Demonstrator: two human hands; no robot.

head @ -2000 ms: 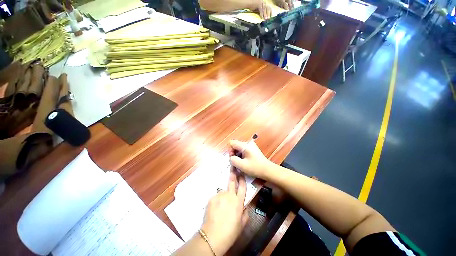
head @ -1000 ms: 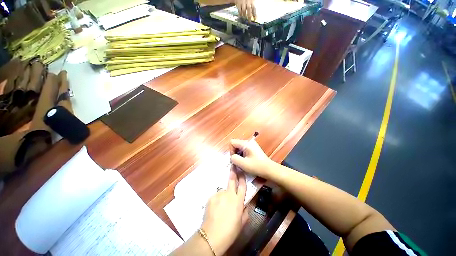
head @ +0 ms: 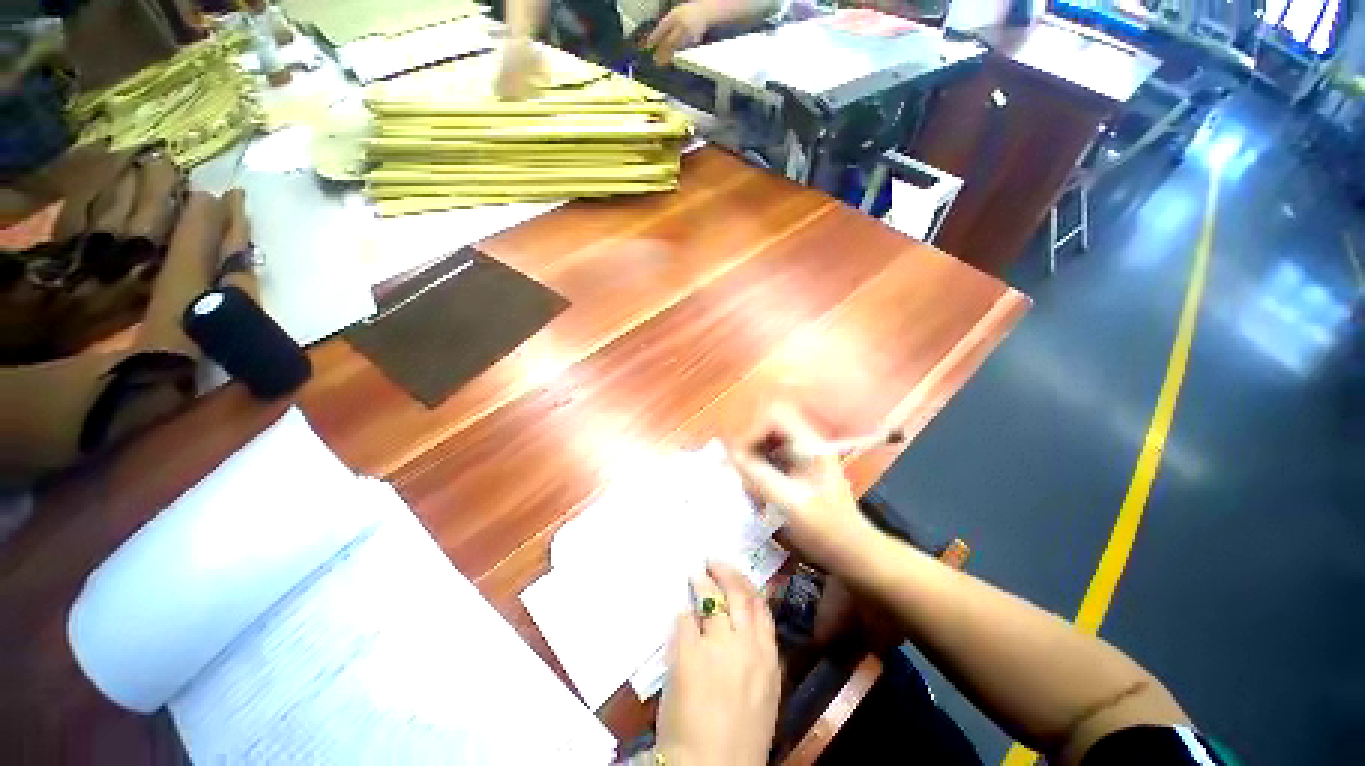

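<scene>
White paper pattern sheets [head: 636,546] lie on the desk's front edge, with a notched outline and overlapping. My left hand [head: 722,659], with a green-stoned ring, lies on their lower right part, fingers pointing away from me. My right hand [head: 801,482] is blurred, just off the sheets' upper right edge. It holds a pen [head: 861,443] whose dark end points right. The thick stack of record sheets [head: 359,651] lies to the left, its top pages curled back.
A dark flat rectangle [head: 457,332] and a black rounded object [head: 247,341] lie beyond the stack. Layered yellow-green pieces [head: 524,150] and brown leather [head: 113,285] are at the far left. An open drawer [head: 816,621] is under the front edge. Another person's hands reach in at the far side.
My right hand with the pen has lifted and moved right, off the sheets. My left hand has shifted right and down. The view has turned slightly. Another person's hand now reaches over the yellow-green stack.
</scene>
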